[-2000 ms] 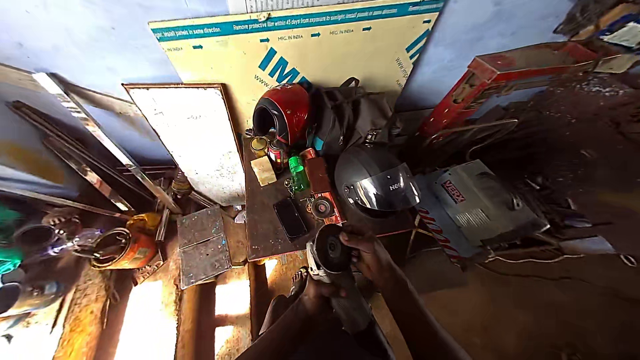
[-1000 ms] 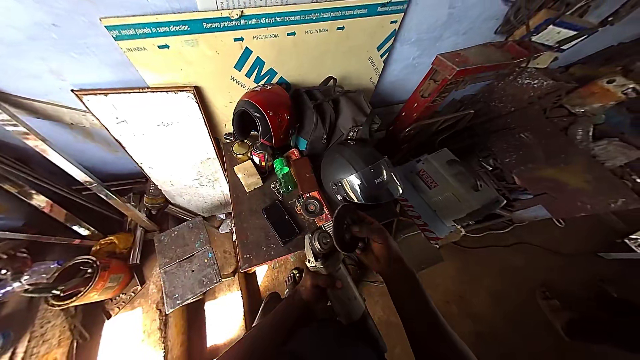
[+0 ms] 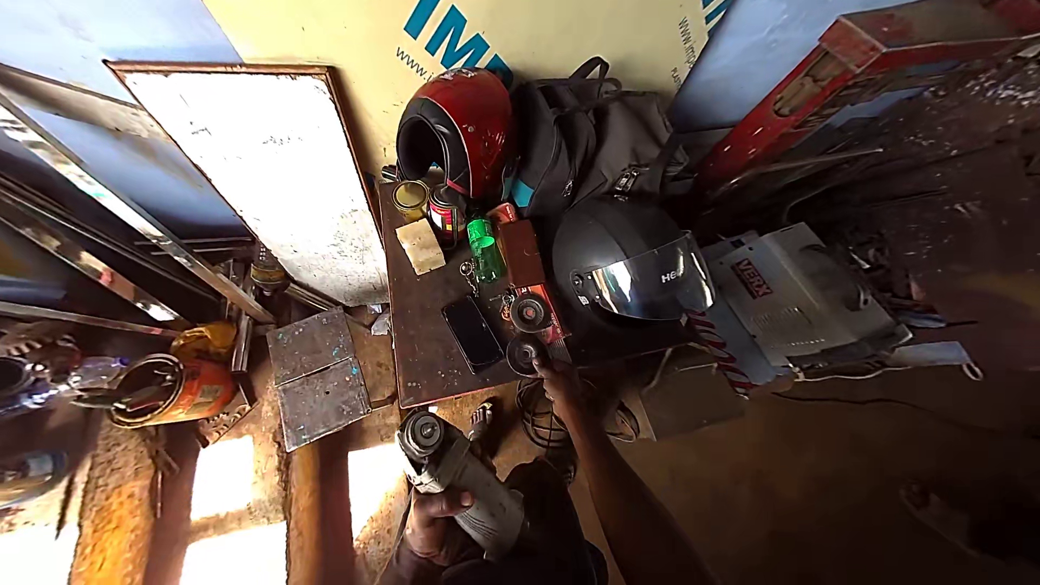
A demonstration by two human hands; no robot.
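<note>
My left hand grips the body of an angle grinder, whose bare spindle faces up, with no disc on it. My right hand holds a dark round disc at the table's front edge. Just behind that disc, another small disc lies on a red box. A black phone rests to their left on the dark table. Beyond the phone are a keychain and a green plastic bottle piece.
A black helmet, red helmet and dark backpack crowd the table. A grey machine case stands to the right. Coiled cable lies below the table. An orange bucket and metal bars are at the left.
My right hand has moved from the grinder's head to the table with the dark disc. The grinder, still in my left hand, now shows its bare spindle. The view has shifted.
</note>
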